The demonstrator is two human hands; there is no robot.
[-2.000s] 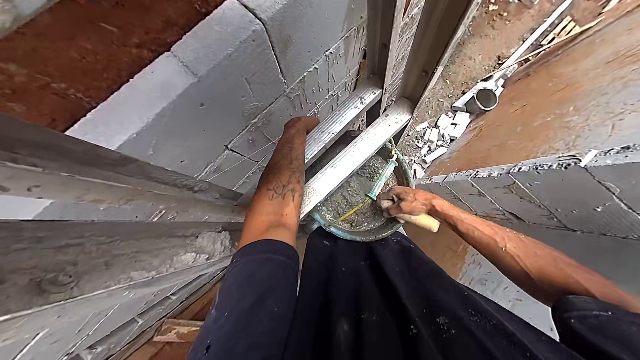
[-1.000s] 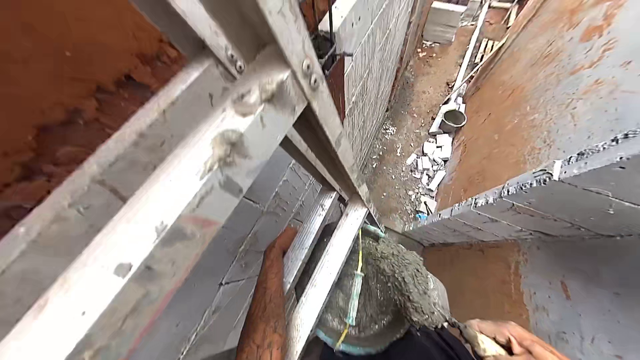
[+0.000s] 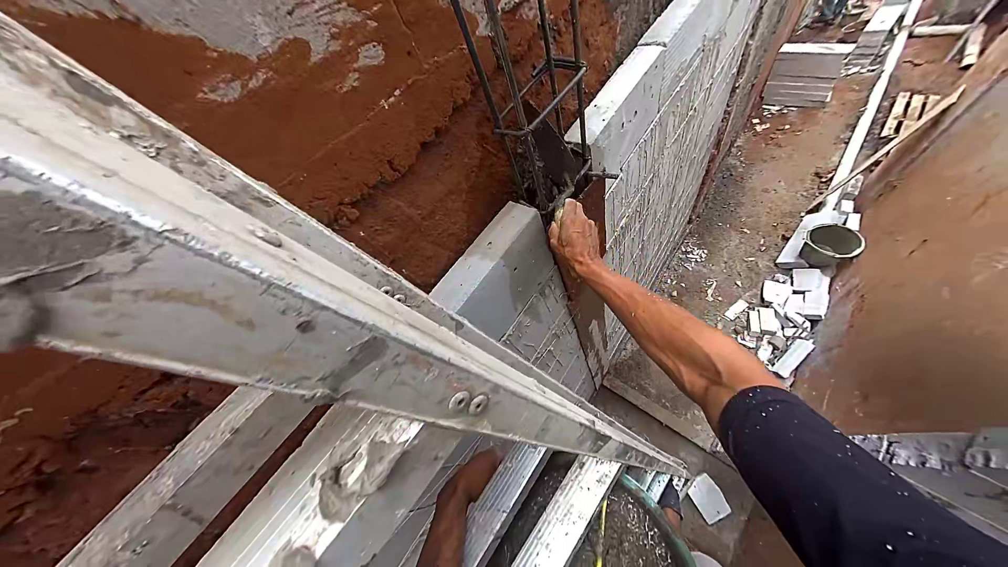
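My right hand (image 3: 576, 236) reaches out to a gap in the block wall, closed around the pale handle of a trowel; the blade is hard to make out against the dark gap. Steel rebar (image 3: 547, 87) stands just beyond it, and a brown board (image 3: 584, 315) runs down below the hand. My left hand (image 3: 475, 475) is low beside the rail of an aluminium ladder (image 3: 571, 512), its fingers mostly hidden. Between and beside the rails, a green-rimmed bucket (image 3: 657, 516) holds wet grey mortar, with a yellow cord across it.
A mortar-smeared metal beam (image 3: 315, 331) crosses close in front of me. Grey block wall (image 3: 669, 126) continues ahead beside red earth (image 3: 331, 118). On the ground below right are broken white blocks (image 3: 791, 303), a round bucket (image 3: 832, 242) and a small wooden pallet (image 3: 908, 113).
My right hand has moved from the mortar bucket, away with a mortar-loaded trowel, and out to the wall gap beside the rebar. My left hand stays by the ladder. The view has swung forward.
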